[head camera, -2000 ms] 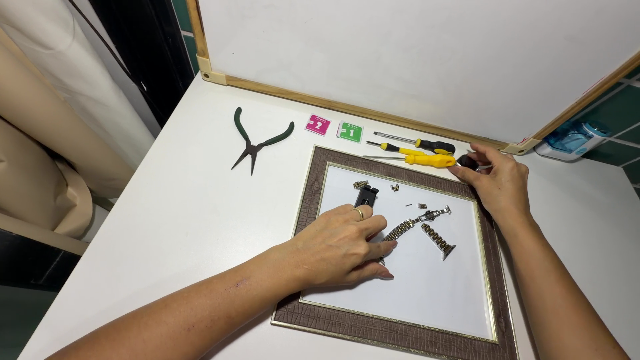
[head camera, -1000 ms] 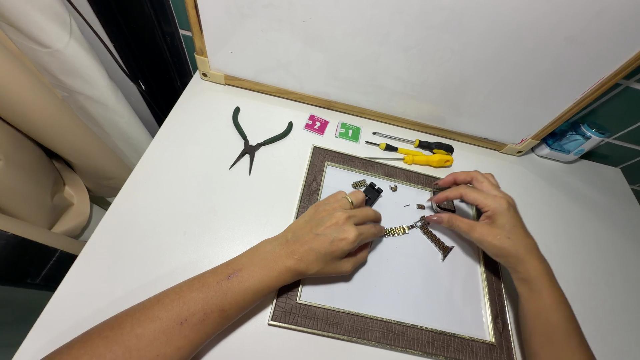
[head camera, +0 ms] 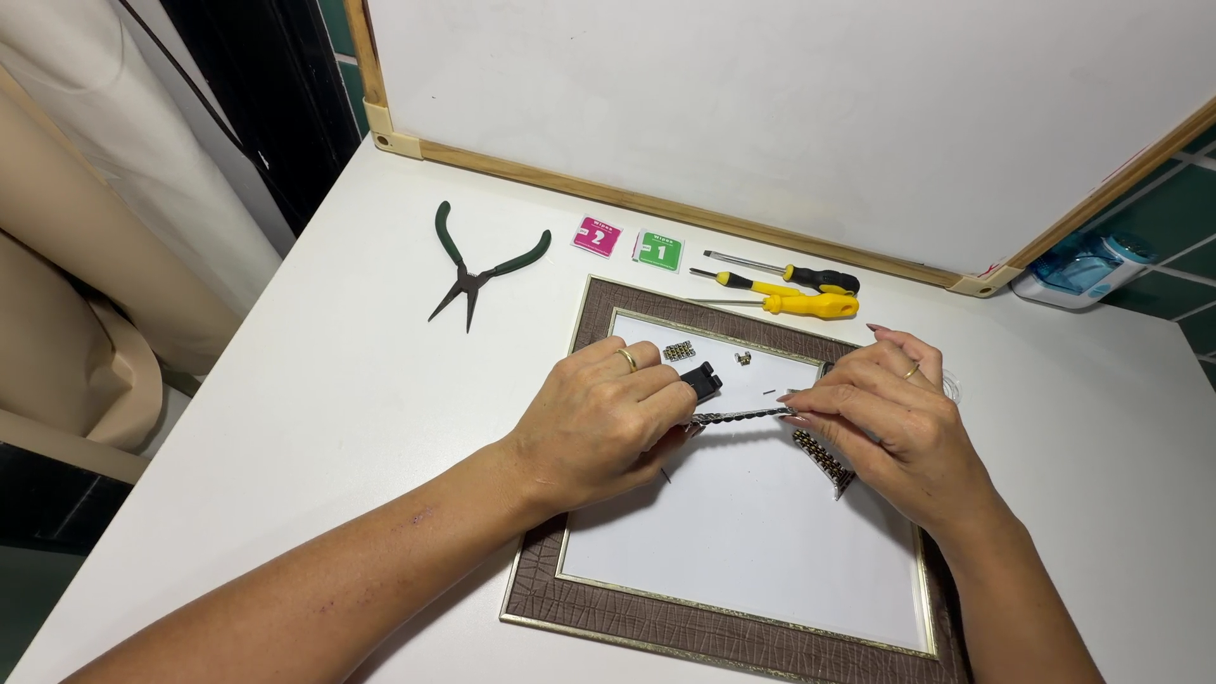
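A metal link watch band (head camera: 743, 415) is stretched between my two hands above a brown picture frame (head camera: 655, 622) with a white inside. My left hand (head camera: 608, 418) pinches the band's left end, and its fingers lie beside a black plastic block tool (head camera: 703, 381). My right hand (head camera: 883, 408) holds the band's right end between thumb and fingers. Below the right fingers lies another band piece (head camera: 823, 463). A short band section (head camera: 679, 351), a small loose link (head camera: 743, 358) and a thin pin (head camera: 769, 391) rest on the white surface. A dark object is partly hidden behind the right hand.
Green-handled needle-nose pliers (head camera: 469, 283) lie open at left. A pink packet (head camera: 597, 236), a green packet (head camera: 657, 251), a black-and-yellow screwdriver (head camera: 823, 279) and a yellow screwdriver (head camera: 812, 305) lie behind the frame. A wood-edged whiteboard (head camera: 665, 201) stands at the back.
My right hand has moved from beside the screwdrivers down and toward the left hand, and now grips the band's end. The band, lying on the white surface two seconds ago, is now raised.
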